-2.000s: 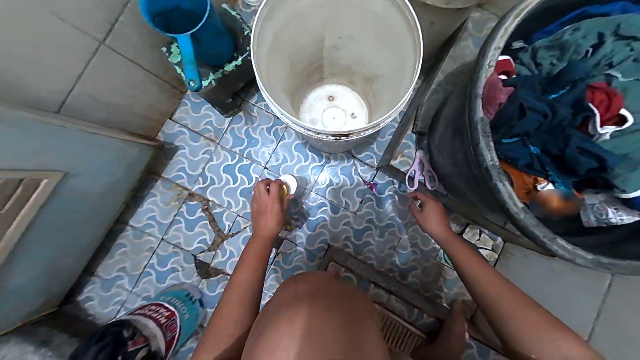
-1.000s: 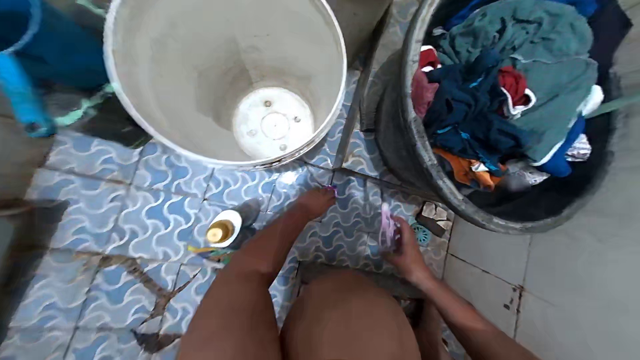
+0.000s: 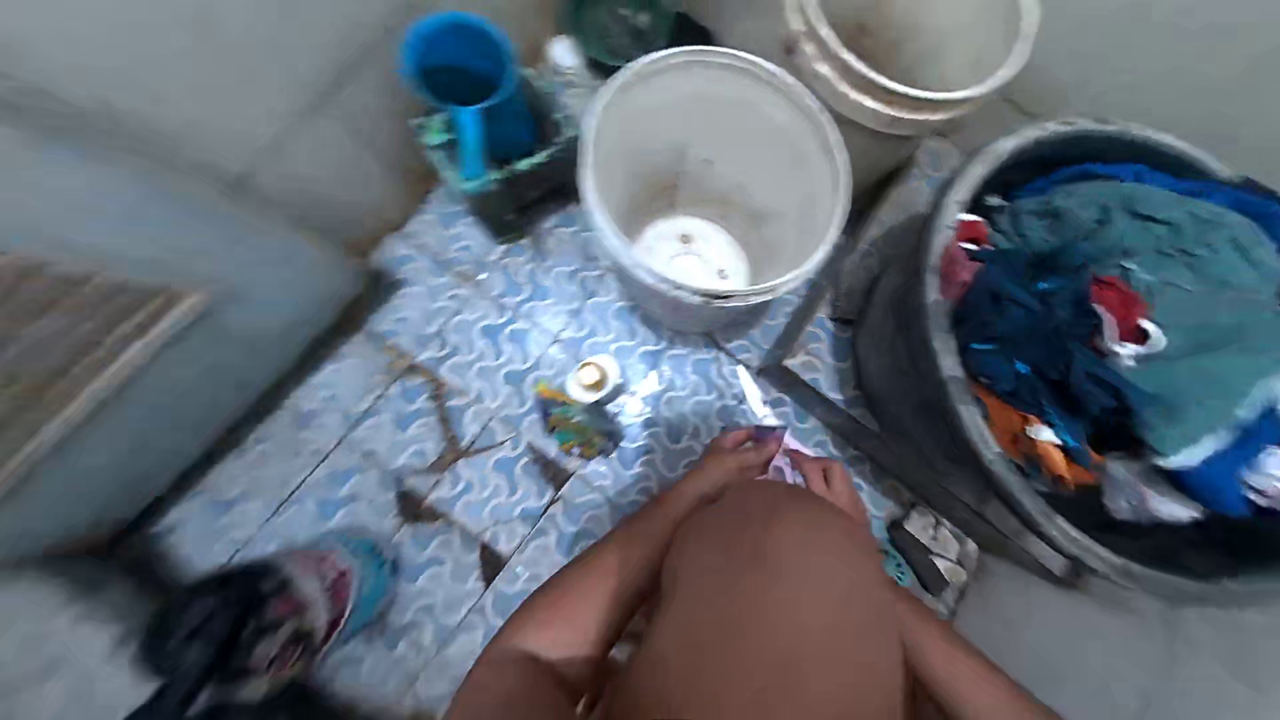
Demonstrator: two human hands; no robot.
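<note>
My left hand [image 3: 740,455] pinches a small purple item [image 3: 768,433], probably a packet, between its fingertips. Right beside it, my right hand [image 3: 828,482] holds the pink handles of scissors [image 3: 787,462]; a bright, narrow piece, perhaps their blade [image 3: 754,393], points up and away from the fingers. My raised knee partly hides both hands. On the patterned blue tiles to the left stand a white container with a gold-coloured centre [image 3: 592,378] and, touching or close to it, a crumpled green and yellow packet [image 3: 580,425].
A deep whitish bucket [image 3: 715,180] stands beyond my hands, another pale bucket [image 3: 915,60] behind it. A large dark tub [image 3: 940,350] of clothes is at right. A blue dipper [image 3: 465,85] rests at upper left, dark cloth [image 3: 215,640] at lower left. Broken tiles mark the floor.
My left hand has gone from the white container to the purple item, which lay on the floor earlier. My right hand has picked up the pink scissors, and both hands have come together.
</note>
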